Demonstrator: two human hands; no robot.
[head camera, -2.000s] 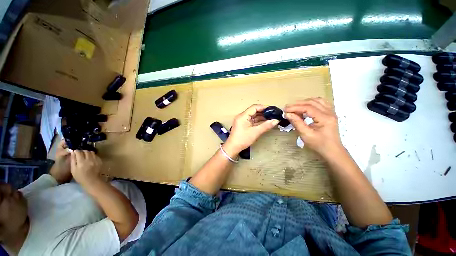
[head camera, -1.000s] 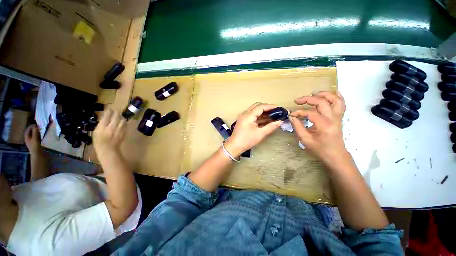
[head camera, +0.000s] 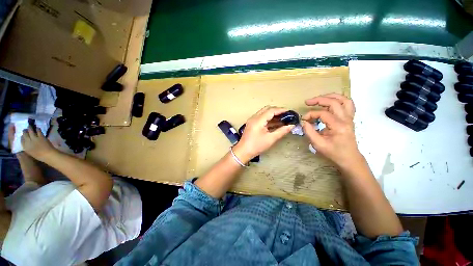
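Observation:
My left hand (head camera: 262, 134) holds a glossy black oblong case (head camera: 287, 118) by its side over the cardboard mat (head camera: 269, 91). My right hand (head camera: 332, 130) is at the case's right end, thumb and index finger close together beside it; whether they pinch anything is too small to tell. White paper scraps (head camera: 312, 148) lie under and between the hands. Black cases (head camera: 227, 132) lie on the mat just left of my left hand, partly hidden by it. More loose cases, some with white tabs (head camera: 153, 126), lie further left.
Rows of black cases (head camera: 415, 95) stand on the white board (head camera: 399, 171) at right. A green surface (head camera: 290, 31) runs behind the mat. A large carton (head camera: 67, 41) is upper left. A person in a white shirt (head camera: 72, 218) handles a white sheet (head camera: 22, 124) at left, beside a case pile (head camera: 78, 127).
My right hand has shifted slightly right of the case, its other fingers more spread. The neighbour's hands moved to a white sheet at far left, and a case appeared upright on the mat near the carton.

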